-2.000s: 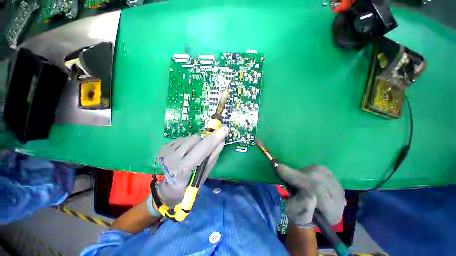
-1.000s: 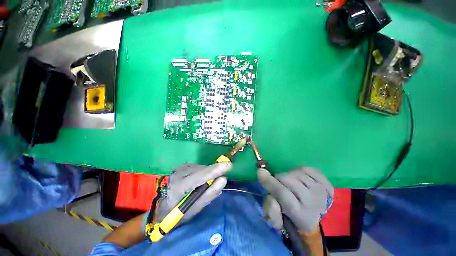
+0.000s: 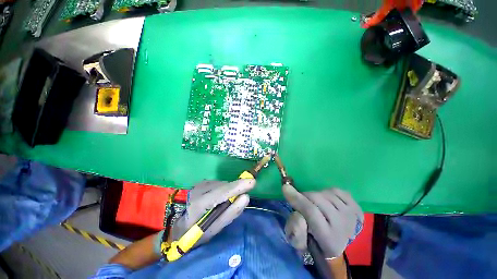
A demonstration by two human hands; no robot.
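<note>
A green circuit board (image 3: pixel 237 111) lies flat on the green bench mat (image 3: pixel 332 109). My left hand (image 3: pixel 215 210), in a grey glove, holds a yellow-and-black soldering iron (image 3: pixel 191 240). My right hand (image 3: pixel 324 218), also gloved in grey, holds a dark soldering iron (image 3: pixel 287 179). Both iron tips meet or nearly meet at the board's near right corner; whether they touch is too small to tell. My fingers hide part of each handle.
At left are a black bin (image 3: pixel 46 98) and an iron stand with a yellow sponge (image 3: pixel 108 101) on a metal plate (image 3: pixel 79 121). At right are another iron stand (image 3: pixel 415 114) and a black extractor nozzle (image 3: pixel 395 38). Red trays (image 3: pixel 139 210) lie below the mat's edge. A blue sleeve (image 3: pixel 41 196) shows at left.
Over two seconds my left hand has drawn the yellow iron from over the board's middle to its near right corner, and the dark iron's tip has come beside it. The view has shifted slightly.
</note>
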